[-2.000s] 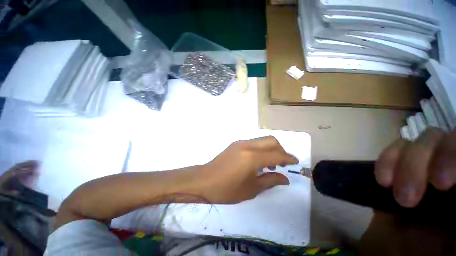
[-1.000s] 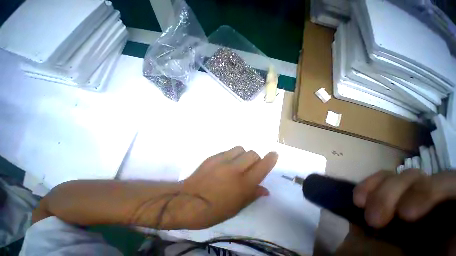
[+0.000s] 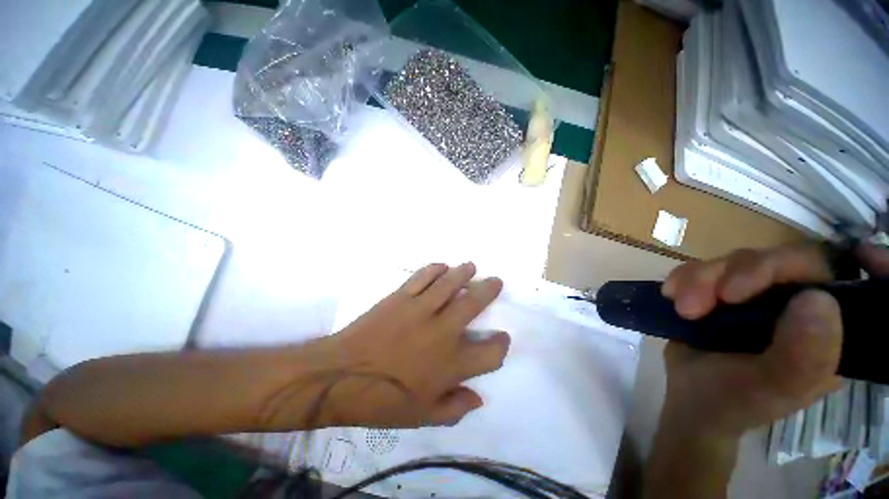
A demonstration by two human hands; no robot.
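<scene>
A white plastic panel (image 3: 556, 409) with a round cluster of small holes lies in front of me. My left hand (image 3: 419, 356) rests flat on its left part, fingers spread, holding nothing that I can see. My right hand (image 3: 760, 312) is shut on a thick black electric screwdriver (image 3: 638, 308), held nearly level with its tip pointing left. The thin bit (image 3: 582, 296) shows over the panel's upper right part; whether it touches is not clear. Cables (image 3: 458, 468) cross the panel's near edge.
An open clear tray of small screws (image 3: 453, 117) and a crumpled clear bag of screws (image 3: 302, 93) lie at the back. A cream stub (image 3: 537, 146) is beside the tray. White housings (image 3: 751, 127) are stacked on brown cardboard (image 3: 624, 127). Another panel (image 3: 127, 273) lies left; more housings (image 3: 117, 68) stand behind it.
The view has shifted. My left hand has opened from bent fingers near the bit to spread fingers on the panel. The screwdriver has moved up relative to that hand and is more level.
</scene>
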